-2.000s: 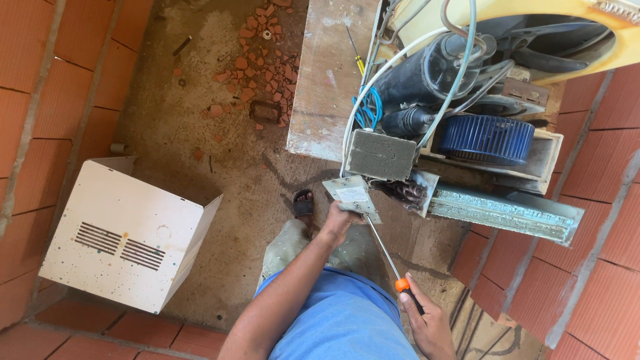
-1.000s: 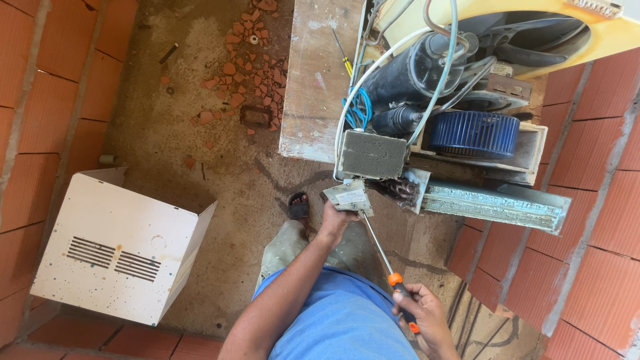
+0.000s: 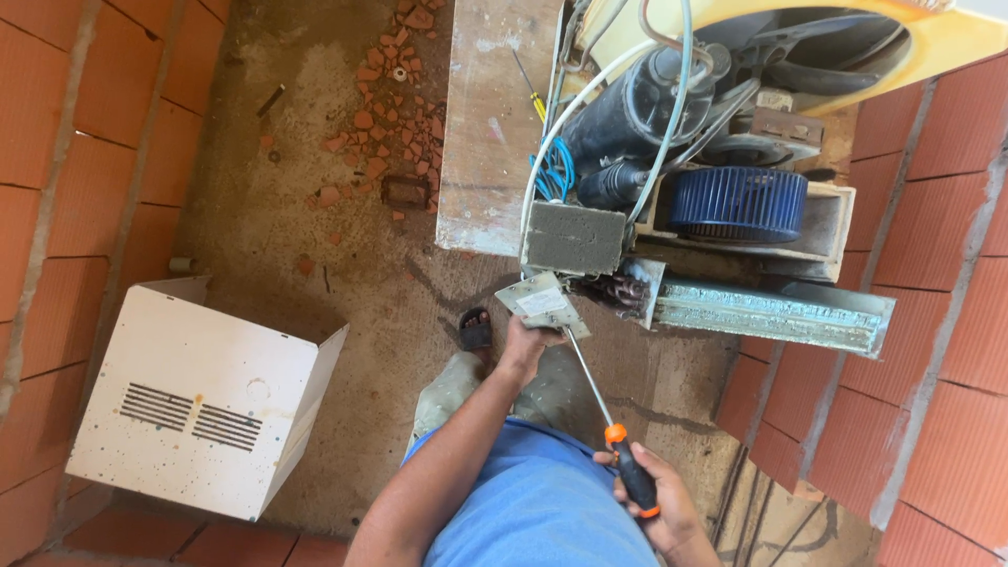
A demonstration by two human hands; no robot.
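Note:
My left hand (image 3: 530,344) grips the near edge of a metal plate (image 3: 543,303) that bears a label with writing. In my right hand (image 3: 657,500) is a long screwdriver (image 3: 628,465) with a black and orange handle; its tip meets the plate's lower right corner, though the exact contact is too small to tell. Just beyond the plate is a grey foam-covered block (image 3: 573,239). Behind it stands an opened air conditioner with a black compressor (image 3: 630,110), a blue blower wheel (image 3: 739,203) and a finned coil (image 3: 768,315).
A white metal casing (image 3: 205,394) lies on the floor at left. Broken brick pieces (image 3: 386,134) are scattered near the wooden board (image 3: 480,157), on which a yellow-handled screwdriver (image 3: 539,106) rests. Brick walls (image 3: 890,370) stand on both sides, and rods lie on the floor at lower right.
The plate stays in my left hand and the screwdriver in my right. My right hand's fingers have shifted on the handle.

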